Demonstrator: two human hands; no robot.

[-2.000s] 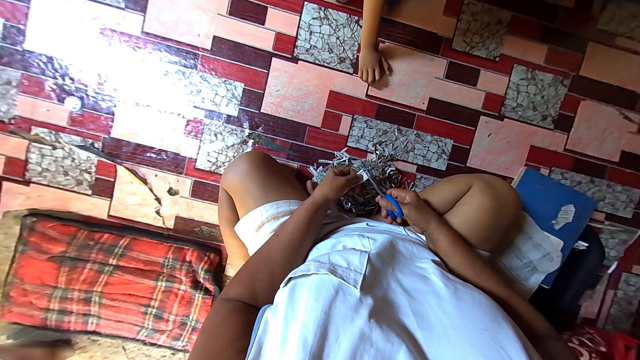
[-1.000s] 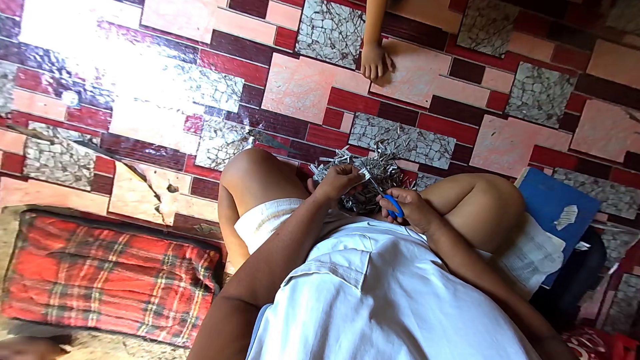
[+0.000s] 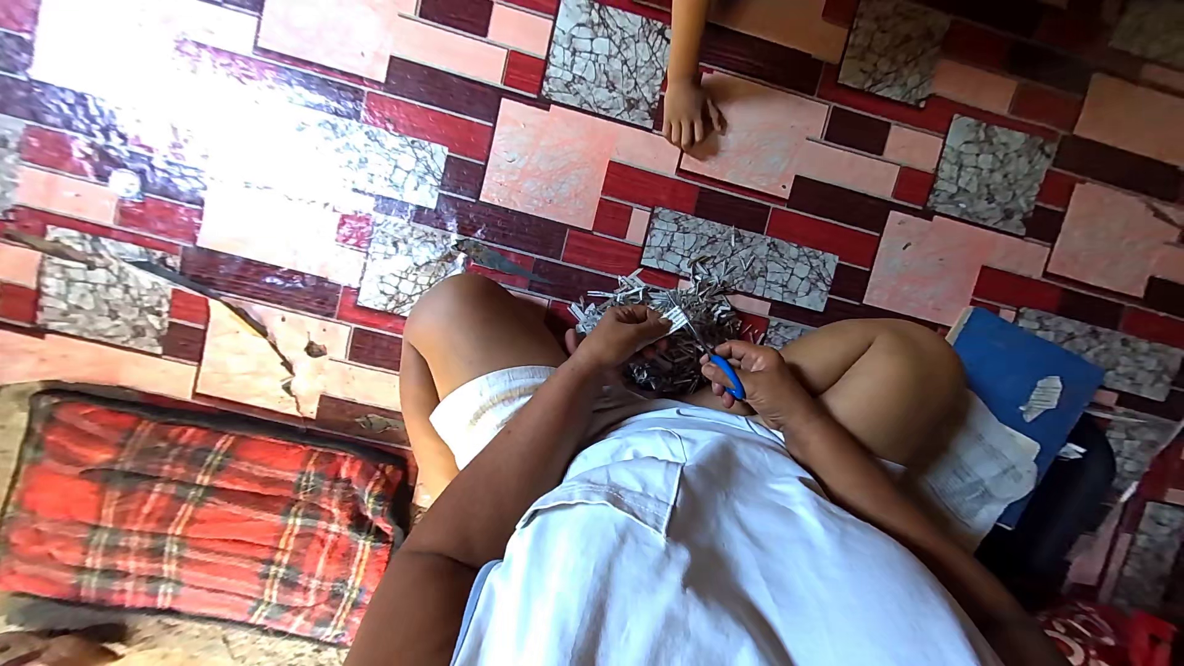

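My left hand (image 3: 622,337) holds a small piece of printed paper (image 3: 676,319) between its fingers. My right hand (image 3: 754,372) grips blue-handled scissors (image 3: 725,375), whose blades point up and left to the paper. Whether the blades touch the paper is too small to tell. Below and around both hands, a pile of small cut paper strips (image 3: 712,277) lies on the patterned floor between my legs.
Another person's hand (image 3: 687,115) rests on the floor ahead. A red plaid cushion or mat (image 3: 199,518) lies at the left. By my right knee are a blue folder or book (image 3: 1022,384) and printed sheets (image 3: 980,467). The floor covering (image 3: 555,162) has torn places at left.
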